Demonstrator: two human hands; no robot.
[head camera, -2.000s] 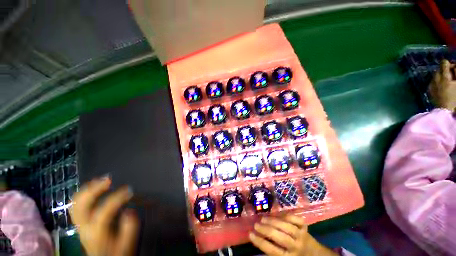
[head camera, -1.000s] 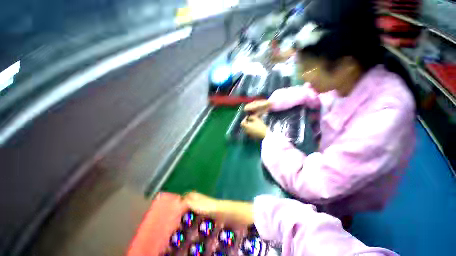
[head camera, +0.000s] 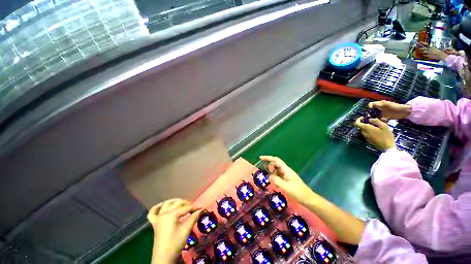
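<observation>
A clear blister tray (head camera: 233, 220) of round watch units lies over the salmon-pink sheet (head camera: 227, 175) at the bottom of the view. Its near part is cut off by the frame edge. The watch screens, such as one at the far right corner (head camera: 262, 179), are lit with white, blue, red and green marks. My left hand (head camera: 173, 227) grips the tray's far left corner, fingers bent over the edge. My right hand (head camera: 284, 178) pinches the far right corner. Whether the tray is raised off the sheet I cannot tell.
A tan cardboard sheet (head camera: 175, 167) leans on the grey back panel behind the pink sheet. The green bench (head camera: 294, 136) runs to the right. There another worker's hands (head camera: 379, 131) hold a dark unit over a neighbouring tray (head camera: 343, 126). A blue round clock (head camera: 345, 55) stands by a red object.
The view has turned up and right from the tray. My left hand has moved from over the black mat to the tray's far left corner, my right hand from its near edge to the far right corner.
</observation>
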